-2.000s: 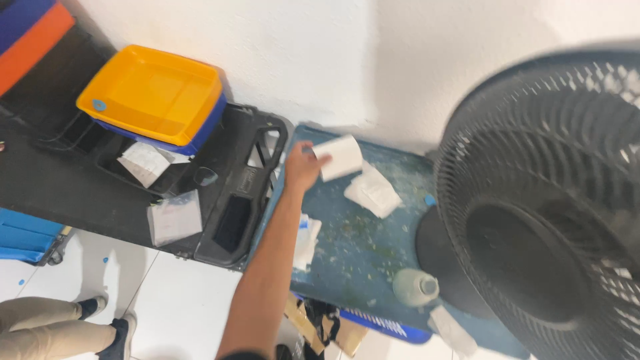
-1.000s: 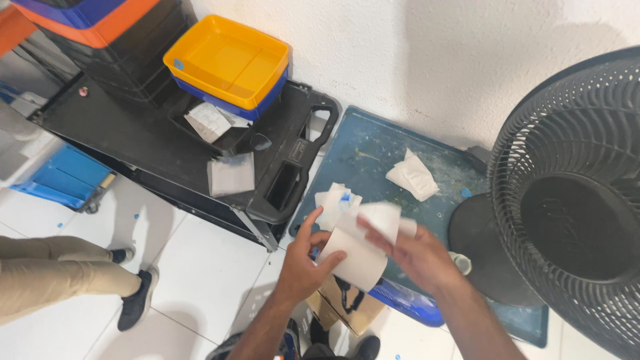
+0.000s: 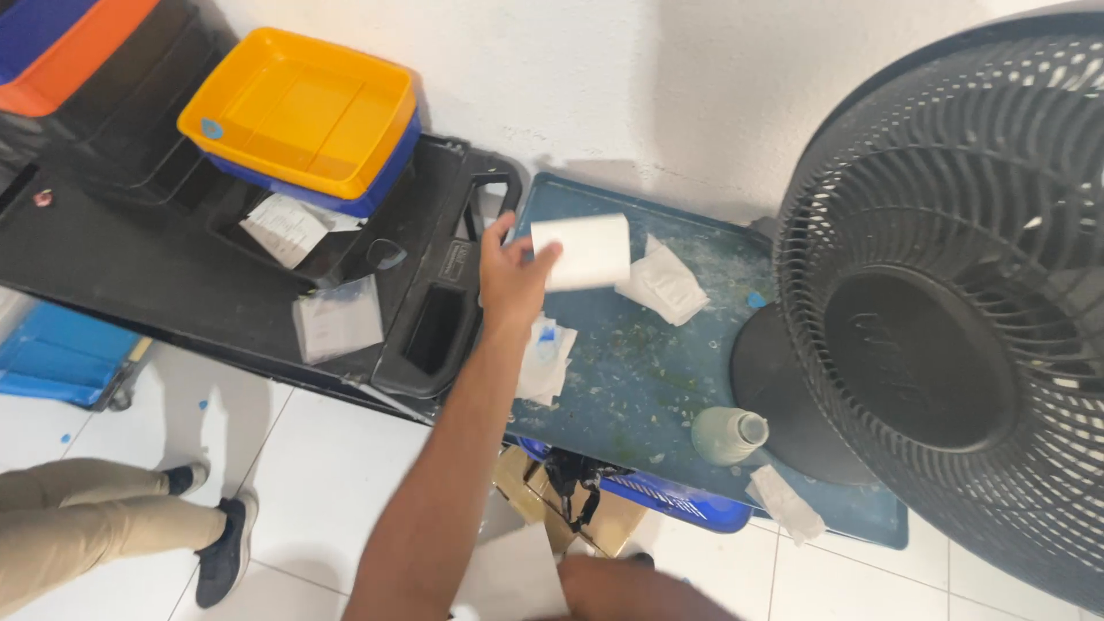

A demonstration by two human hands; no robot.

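Observation:
My left hand [image 3: 515,280] grips the left end of a white paper roll [image 3: 585,252] above the back of a blue-green tabletop [image 3: 638,362]. Just right of the roll lies a crumpled white paper [image 3: 664,283]; below my wrist is another white paper [image 3: 548,358] with a blue mark. At the bottom edge a white sheet or flat piece [image 3: 511,573] shows beside my right forearm [image 3: 634,591]; the right hand itself is not clearly visible. A translucent bottle [image 3: 723,435] and a folded paper [image 3: 787,504] are at the table's front right.
A large black fan [image 3: 931,354] fills the right side. On the left, a black cart [image 3: 129,259] bears a yellow tray [image 3: 302,112], stacked bins [image 3: 112,112] and a plastic packet [image 3: 339,321]. A blue basket [image 3: 681,500] sits below the table. A person's legs [image 3: 112,517] are at lower left.
A second ago both hands were together on white paper near the table's front; now my left hand is at the back with the roll, and my right arm is low at the bottom edge.

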